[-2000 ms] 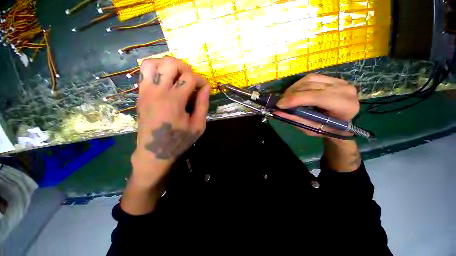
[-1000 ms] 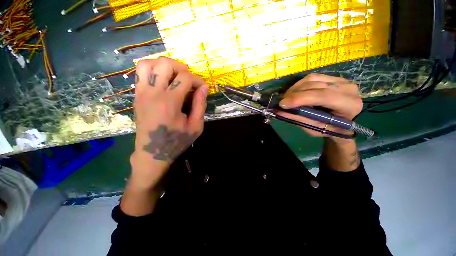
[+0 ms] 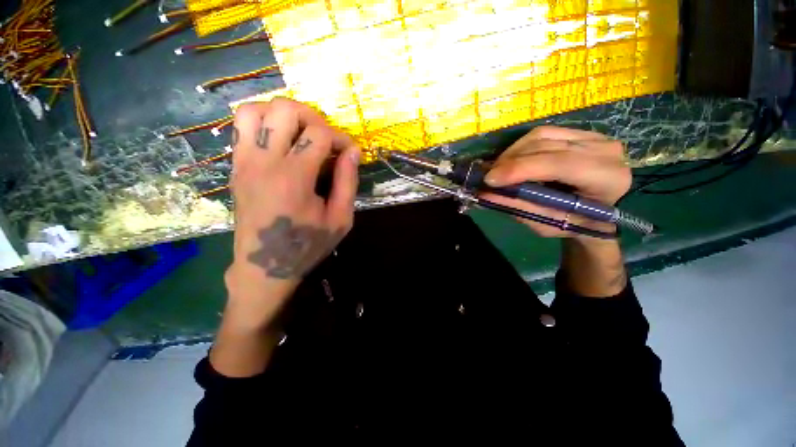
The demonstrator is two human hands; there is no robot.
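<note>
A shiny yellow-orange flexible circuit panel (image 3: 515,79) lies flat on the bench, with glare over its middle. My right hand (image 3: 559,179) holds a dark soldering iron (image 3: 545,200) with a thin curved feed tube beside it. The iron's tip is at the panel's lower left edge. My left hand (image 3: 292,188) rests over the panel's lower left corner, fingers curled down beside the tip; its fingertips are hidden, so I cannot tell what they grip. Several thin orange-brown lead wires (image 3: 240,79) project left from the panel.
A tangled pile of loose leads (image 3: 30,44) lies at the upper left. The bench's front edge (image 3: 148,209) is scuffed and residue-covered. Black cables (image 3: 724,166) run at the right beside a dark box (image 3: 716,48). A blue object (image 3: 131,284) is below the bench edge.
The view has shifted slightly, so the panel and leads sit a little further left. Both hands keep nearly the same pose, and the iron's tip stays at the panel's edge.
</note>
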